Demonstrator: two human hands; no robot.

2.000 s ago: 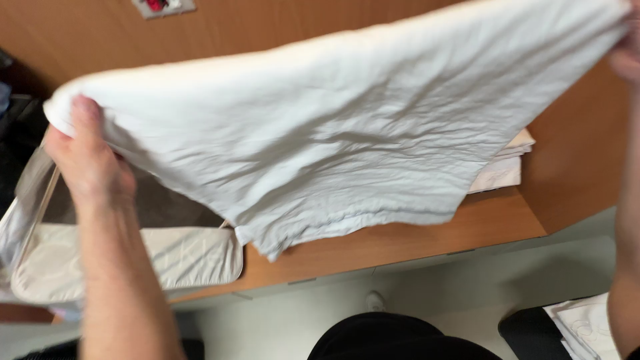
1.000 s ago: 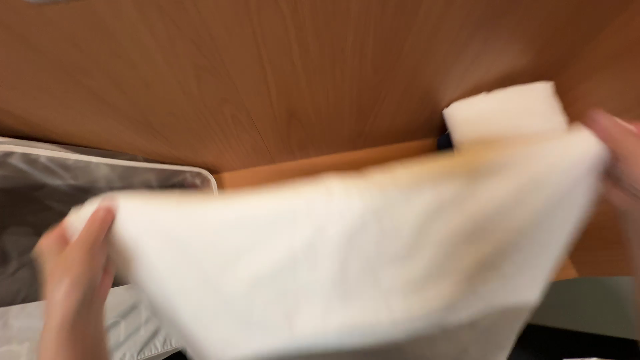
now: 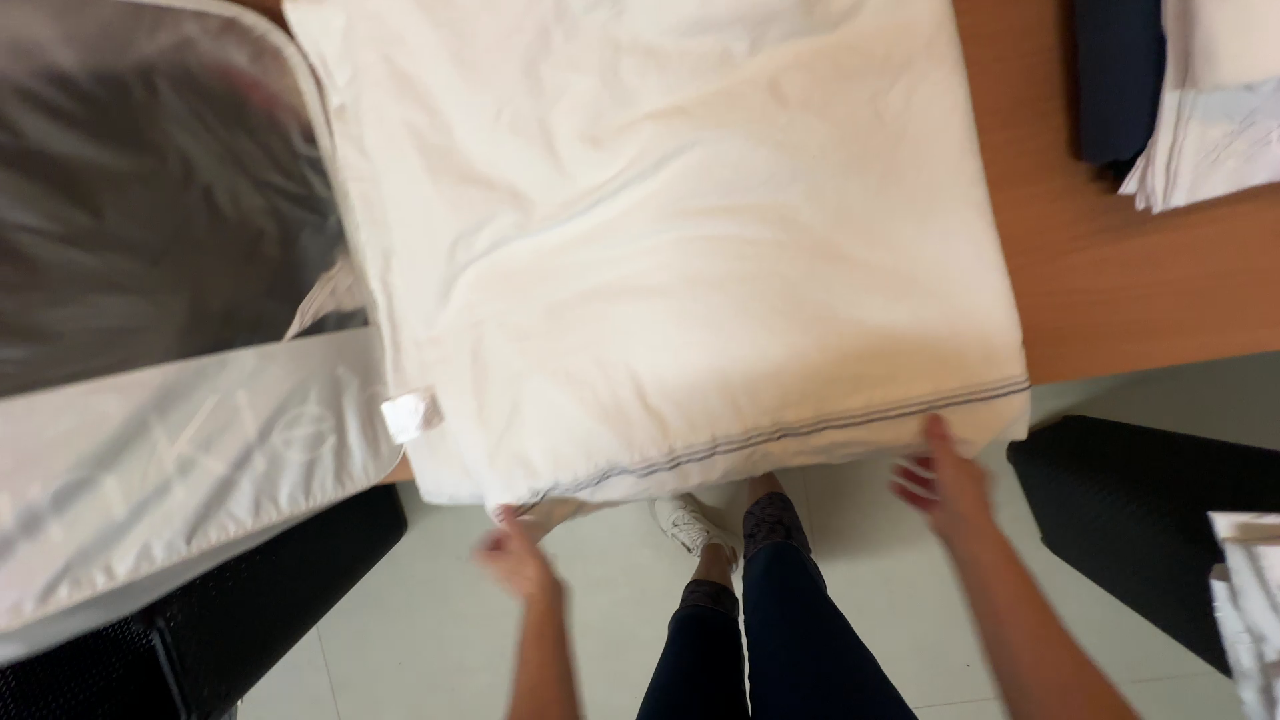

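A white cloth (image 3: 700, 250), folded flat and slightly wrinkled, lies on the wooden table (image 3: 1120, 290) and hangs over its front edge. Dark stripes run along its near hem, and a small white tag (image 3: 411, 416) shows at its left side. My left hand (image 3: 520, 560) is at the near left corner, fingertips at the hem; whether they pinch it is blurred. At the near right part of the hem is my right hand (image 3: 945, 480), thumb against the cloth and fingers below, also blurred, so its grip is unclear.
Left of the cloth, touching it, lies a storage bag (image 3: 190, 420) with a dark see-through panel and pale fabric. Folded white fabric (image 3: 1225, 130) and a dark blue item (image 3: 1118, 80) are at the back right. Black chairs (image 3: 1110, 520) stand at both sides below the table.
The cloth was held up stretched between both hands; now it lies on the table, with my hands at its near hem. The view has shifted strongly.
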